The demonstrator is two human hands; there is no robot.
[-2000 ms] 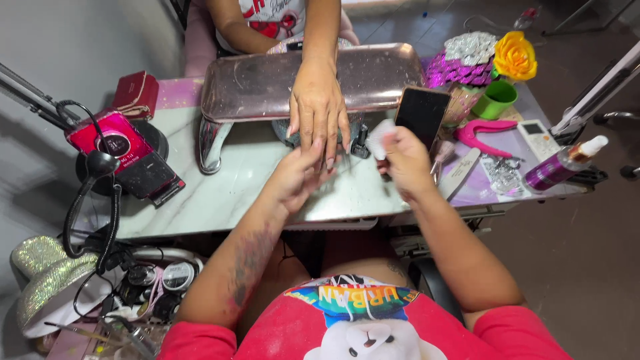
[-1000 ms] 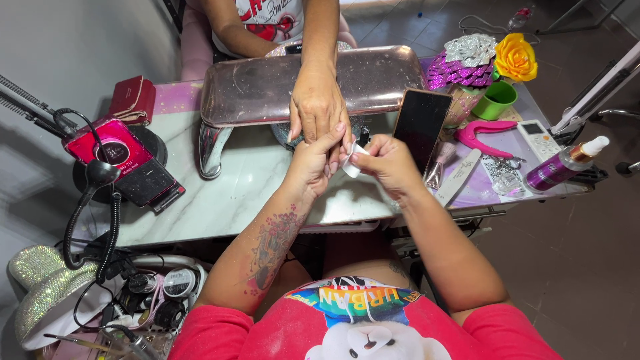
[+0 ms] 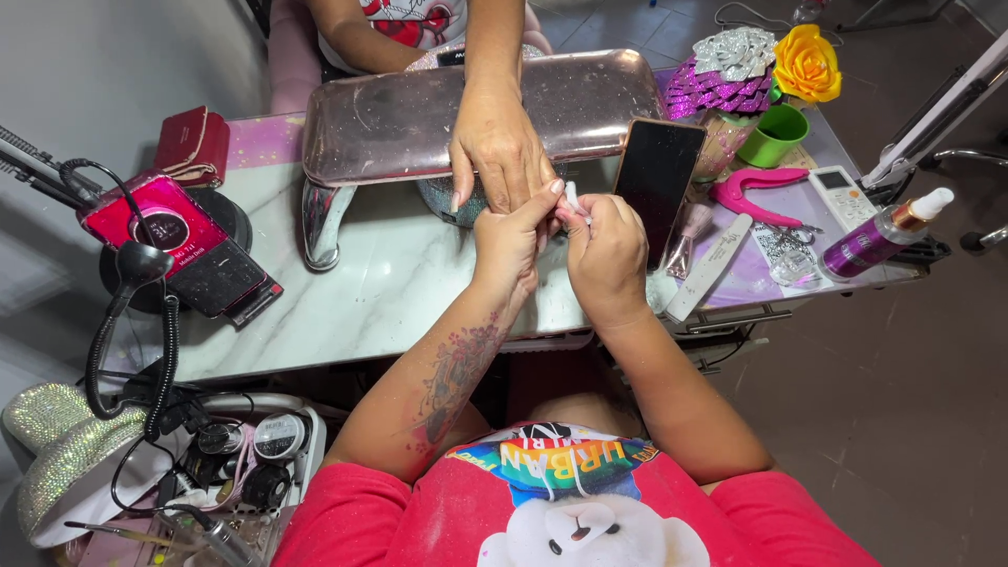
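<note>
Another person's hand [image 3: 498,146] lies palm down over a padded metallic-pink armrest [image 3: 378,126], its fingers hanging past the near edge. My left hand [image 3: 512,244] grips the fingertips on the right side of that hand, my thumb on top. Close beside it, my right hand [image 3: 610,256] pinches a small white wipe or pad [image 3: 575,203] against one of those fingertips. Which finger it touches is partly hidden by my thumb. Just right of my right hand a dark-screened smartphone [image 3: 660,181] leans upright.
Right side: a white nail file [image 3: 711,268], a brush [image 3: 689,236], a pink curved tool [image 3: 744,197], a green cup [image 3: 776,138], a spray bottle [image 3: 882,236]. Left side: a red nail drill unit [image 3: 153,220] with coiled cable and a red wallet [image 3: 193,146]. A bin [image 3: 315,441] of jars stands below.
My right hand with the white wipe has moved left to the other person's fingertips, from beside the phone two seconds ago. My left hand has closed around those fingers.
</note>
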